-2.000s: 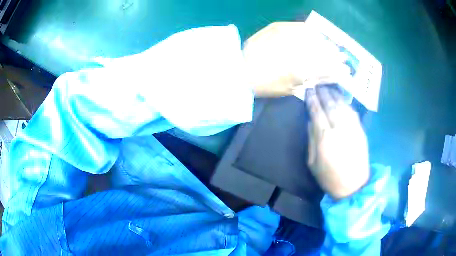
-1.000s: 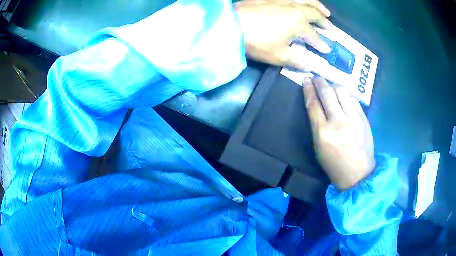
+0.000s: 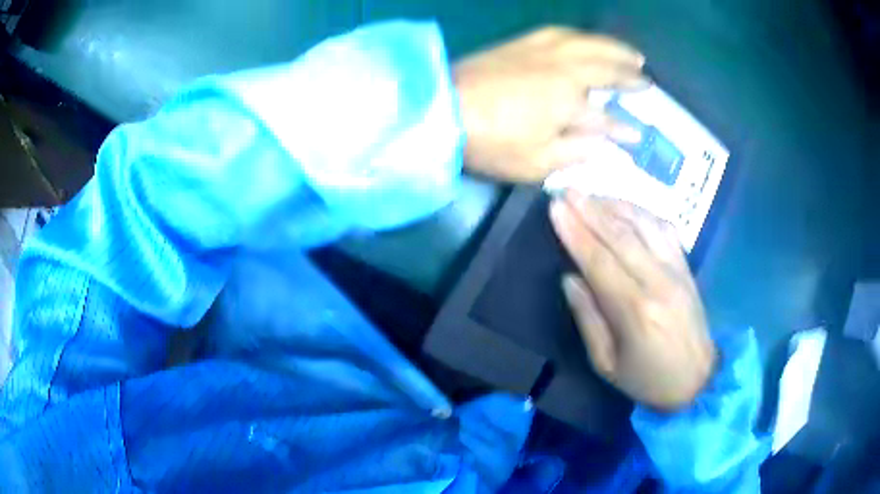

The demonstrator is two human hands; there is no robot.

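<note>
The white user manual [image 3: 700, 159], with a blue-black device picture, lies over the far part of the dark inner tray [image 3: 487, 357]. The tray has a raised rim and a notch in its near edge. My left hand [image 3: 550, 106] comes from the upper left, with its fingers over the manual's left part. My right hand [image 3: 642, 299] lies over the tray's right side. Its fingertips are at the manual's near edge and its thumb is apart from the fingers. Both hands are bare and slightly blurred. The manual's left part and the tray's far end are hidden.
A glossy dark green mat [image 3: 772, 232] lies under the tray. A stack of white slips [image 3: 801, 386] stands at the right, with a pale item [image 3: 864, 309] at the right rim. A brown carton [image 3: 24, 159] shows at the left edge. My smock fills the lower left.
Over the last second, my left hand and the manual appear slightly lower in the picture. My right fingertips have shifted left along the manual's near edge, and the thumb now shows apart.
</note>
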